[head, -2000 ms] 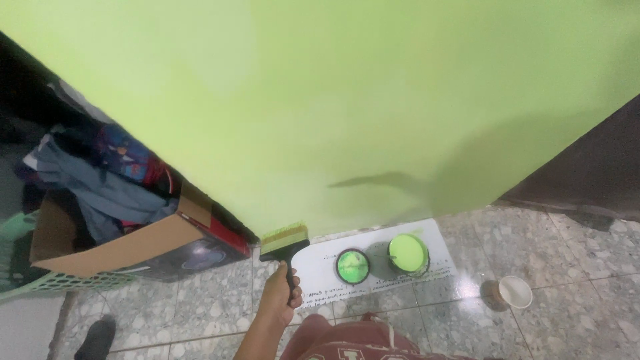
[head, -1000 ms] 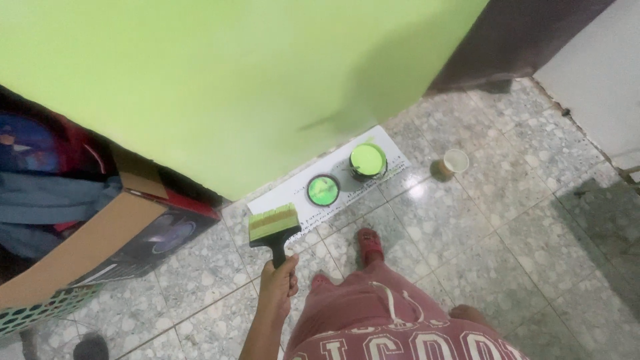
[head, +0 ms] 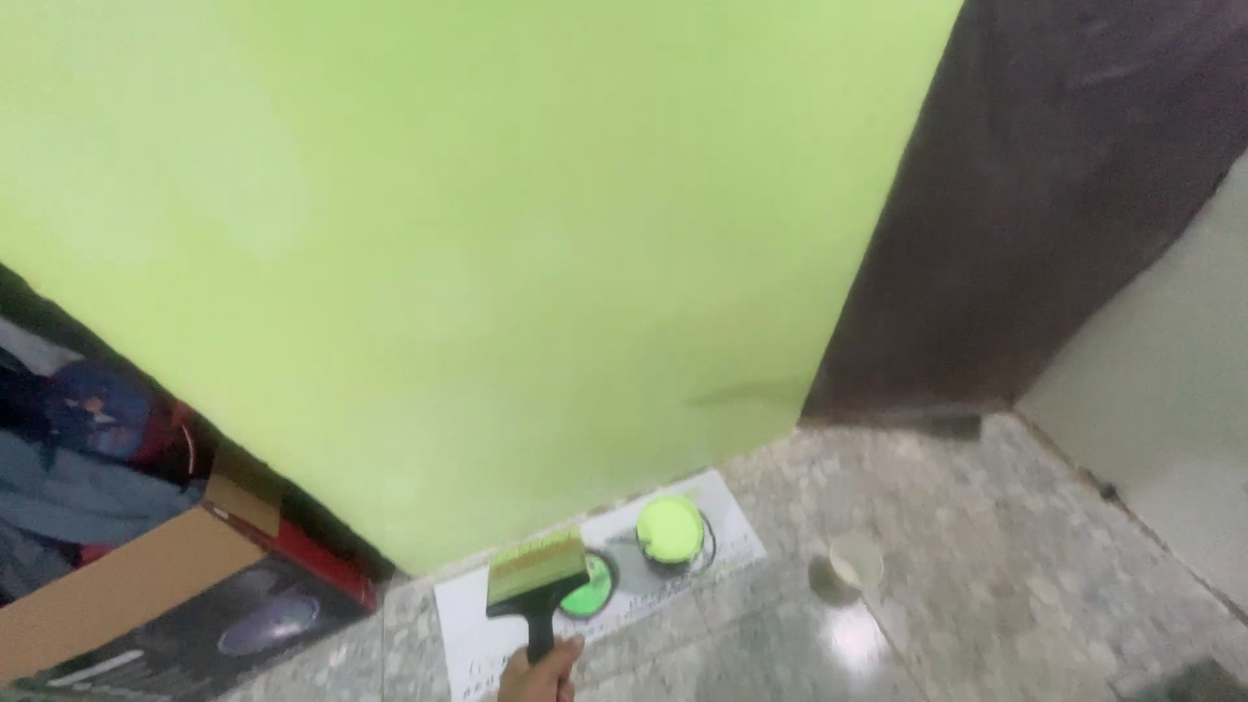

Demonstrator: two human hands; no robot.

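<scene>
A wide paint brush [head: 538, 575] with a black handle and green-stained bristles is held upright at the bottom centre by one hand [head: 542, 673], which looks like my left hand, though only fingers and part of the back show. Behind the brush and partly covered by it, a round black-rimmed lid or container with green paint [head: 591, 587] rests on a white sheet [head: 738, 526]. To its right stands an open bucket of light green paint [head: 670, 528] with a wire handle. The light green wall [head: 546, 253] rises behind. My other hand is out of view.
A cardboard box [head: 136, 595] filled with clothes [head: 88, 487] stands at the lower left. On the stone-patterned floor [head: 780, 643], right of the sheet, sits a small pale cup [head: 856, 562]. A dark panel [head: 975, 224] adjoins a pale wall [head: 1170, 390].
The view has swung up toward the wall, and my legs and clothing have left it. The brush stays in the same hand and now overlaps the round green paint lid or container.
</scene>
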